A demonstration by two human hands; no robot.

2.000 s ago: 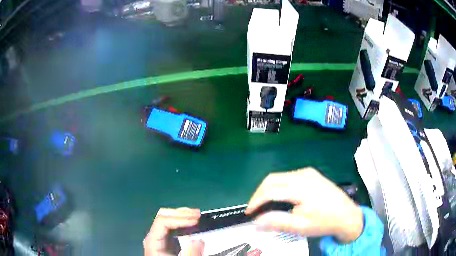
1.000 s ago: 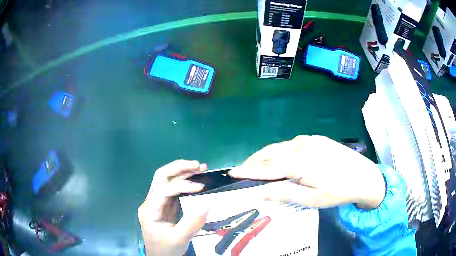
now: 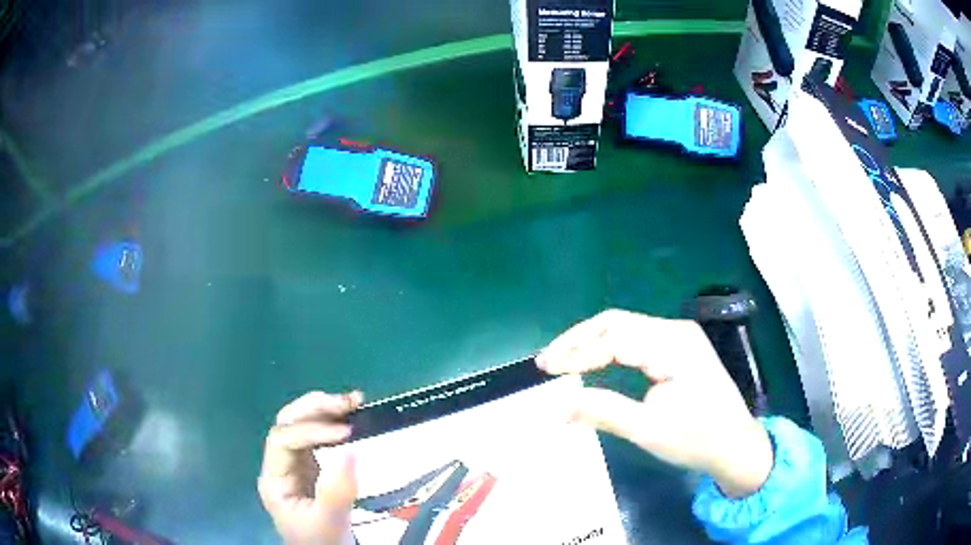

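A white retail box (image 3: 554, 468) with a black edge panel and pictured red and black clamps lies low in front of me, its lower part cut off by the frame. My left hand (image 3: 311, 458) grips its left side, thumb on the white face and fingers at the black edge. My right hand (image 3: 665, 399) holds its upper right corner between thumb and fingers, below a blue sleeve. A blue battery tester (image 3: 364, 181) lies on the green bench beyond the box, rating label showing. An upright retail box (image 3: 561, 91) with a barcode label stands right of it.
A black barcode scanner (image 3: 728, 319) lies beside my right hand. A flat box stack (image 3: 841, 287) is at right. Another tester (image 3: 681, 122) and more upright boxes (image 3: 793, 59) stand beyond. Blurred blue testers (image 3: 94, 413) and red-black leads (image 3: 112, 527) lie at left.
The held box has tilted, its right end higher, and more of its black edge shows. My right hand has drawn back to the corner, uncovering the scanner. Bench items sit higher than two seconds ago.
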